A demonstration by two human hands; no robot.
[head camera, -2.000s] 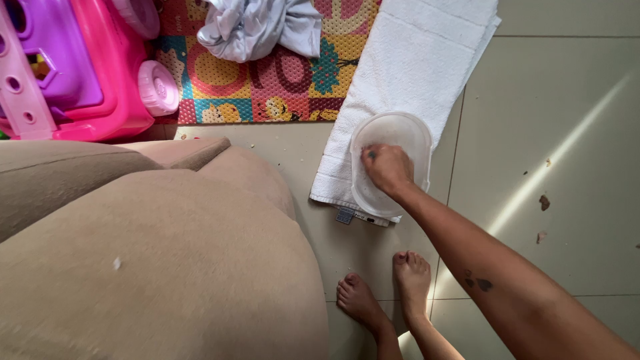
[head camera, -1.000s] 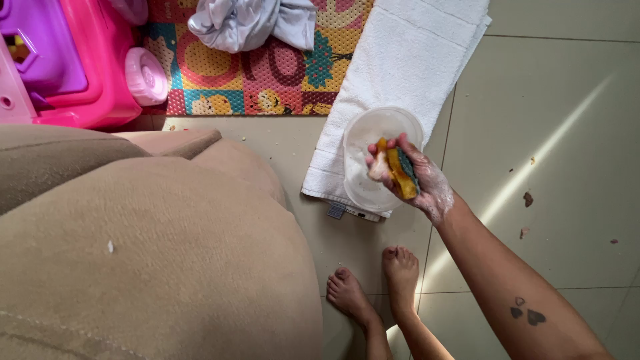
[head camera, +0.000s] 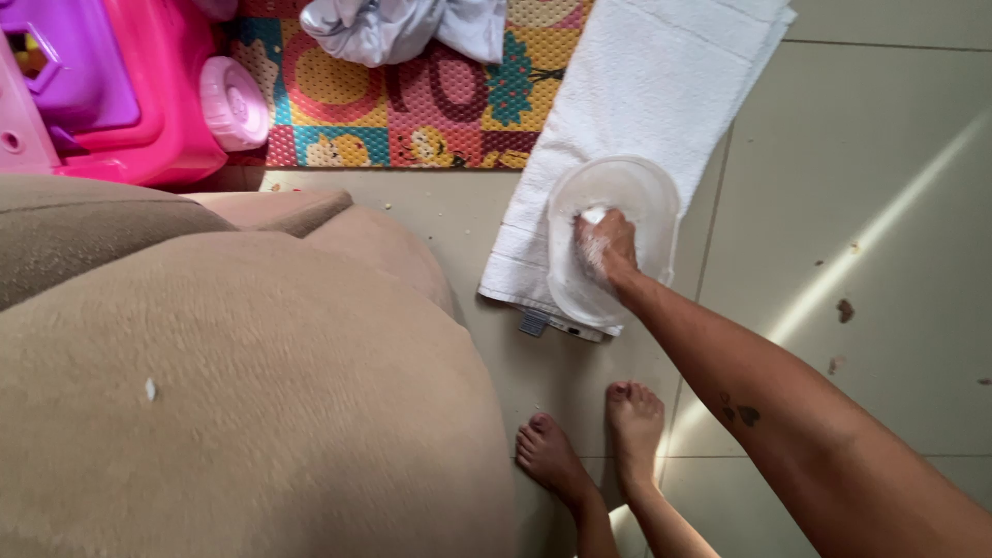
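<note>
My right hand reaches into a translucent oval plastic tub from the lower right, its fingers curled down and its back wet with white suds. A small white patch, perhaps foam, shows beside the fingers. Whatever lies under the palm is hidden. The tub rests on a folded white towel that is spread over the tiled floor. My left hand is out of view.
A beige upholstered seat fills the left, with a small white bit on it. Beyond are a pink and purple plastic toy, a colourful mat and a pale crumpled cloth. My bare feet stand below the tub; brown flakes dot the tiles.
One second ago my right hand was turned up above the tub, holding a yellow and dark green sponge-like thing. Now it is turned down inside the tub, and that thing is out of sight.
</note>
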